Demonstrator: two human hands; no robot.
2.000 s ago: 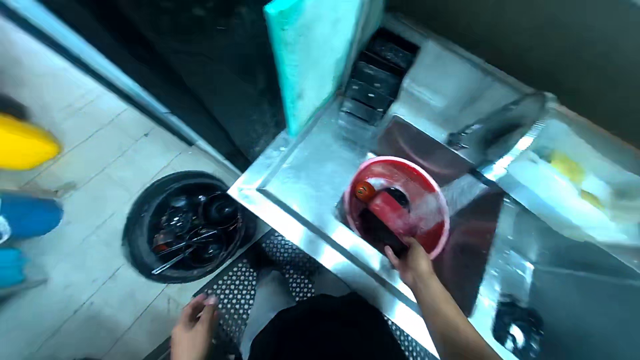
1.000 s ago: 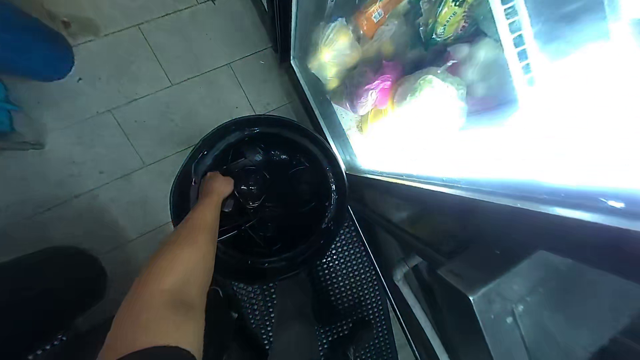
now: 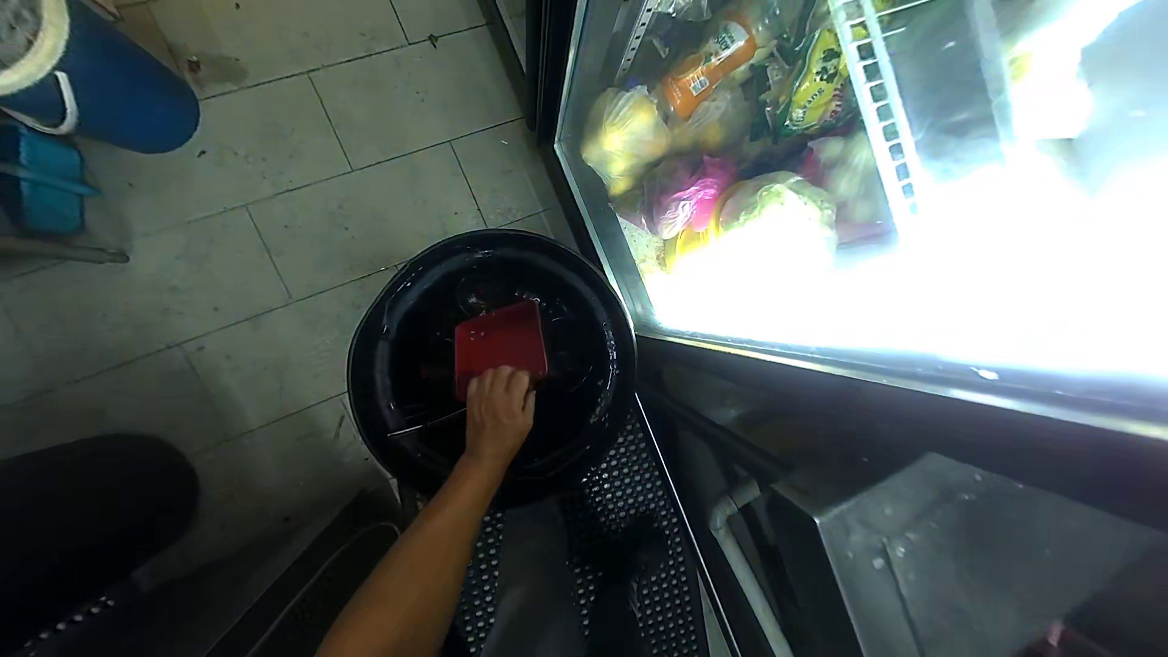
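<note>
My left hand [image 3: 500, 411] grips the near edge of a red rectangular container [image 3: 499, 345], with the fingers curled over its rim. Both are inside a large round black tub [image 3: 374, 365] on the floor. Around the container lie dark, wet, shiny items, hard to make out, and a thin metal rod or handle [image 3: 427, 425] slants to the left of my hand. My right hand is out of the frame.
A glass-front refrigerator [image 3: 620, 265] with bagged produce and bottles stands right of the tub. Below it are a grey pipe [image 3: 748, 547] and a metal box [image 3: 967, 557]. A perforated black mat [image 3: 630, 484] lies near my feet. A blue bucket [image 3: 137, 91] and a teal container [image 3: 50, 182] stand upper left.
The view has swung from the sink to the tub and refrigerator. My left hand, earlier at the tub's left side, has moved right and now holds the red container.
</note>
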